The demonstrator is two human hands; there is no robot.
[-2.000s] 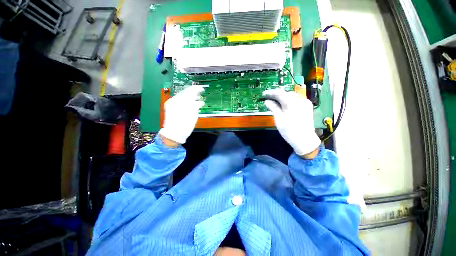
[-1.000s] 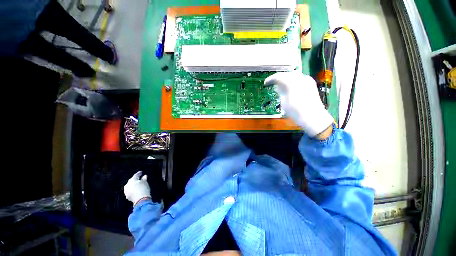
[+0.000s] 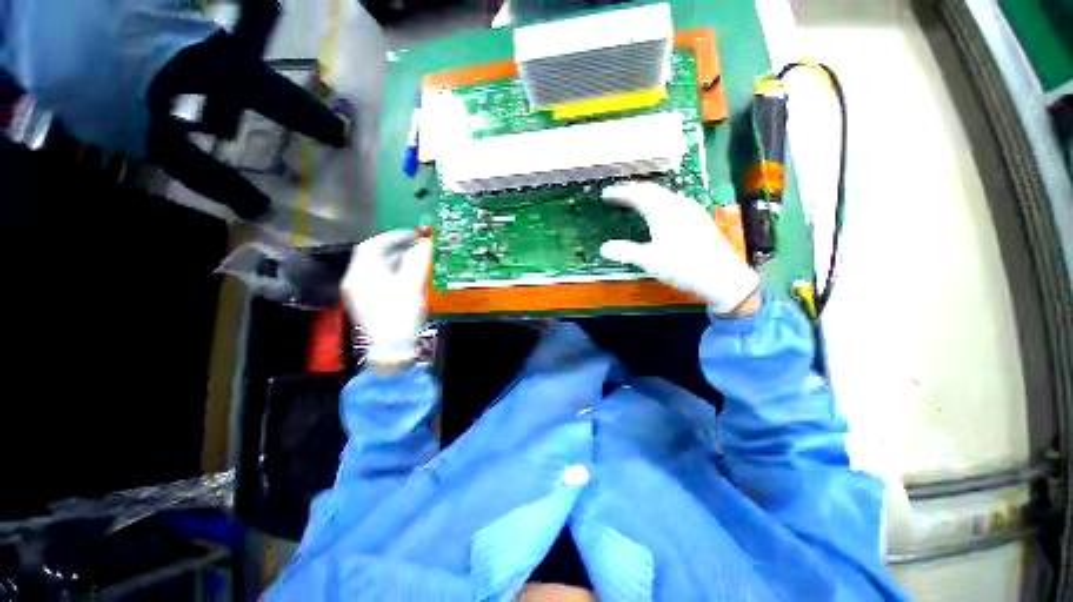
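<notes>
The green circuit board (image 3: pixel 530 245) lies on the orange-brown fixture (image 3: pixel 565 296). It carries a long low heatsink (image 3: pixel 565 153) and a taller heatsink (image 3: pixel 594 59) with a yellow strip at its base. My right hand (image 3: pixel 682 245), white-gloved, is over the board's right part with thumb and fingers apart; I see nothing in it. My left hand (image 3: pixel 388 288), white-gloved and blurred, is at the fixture's left edge with its fingers bent. Whether it holds something cannot be told.
The electric screwdriver (image 3: pixel 765 165) lies right of the fixture, its cable beside it. A blue marker pen (image 3: pixel 412 155) is at the left. Red material (image 3: pixel 326 339), a black bin (image 3: pixel 294 441) and a crumpled plastic bag (image 3: pixel 282 273) are lower left. A person (image 3: pixel 200 88) in dark trousers is upper left.
My left hand has come up from the black parts bin to the fixture's left edge. My right hand stays over the board's right part. The person at upper left has shifted further into view.
</notes>
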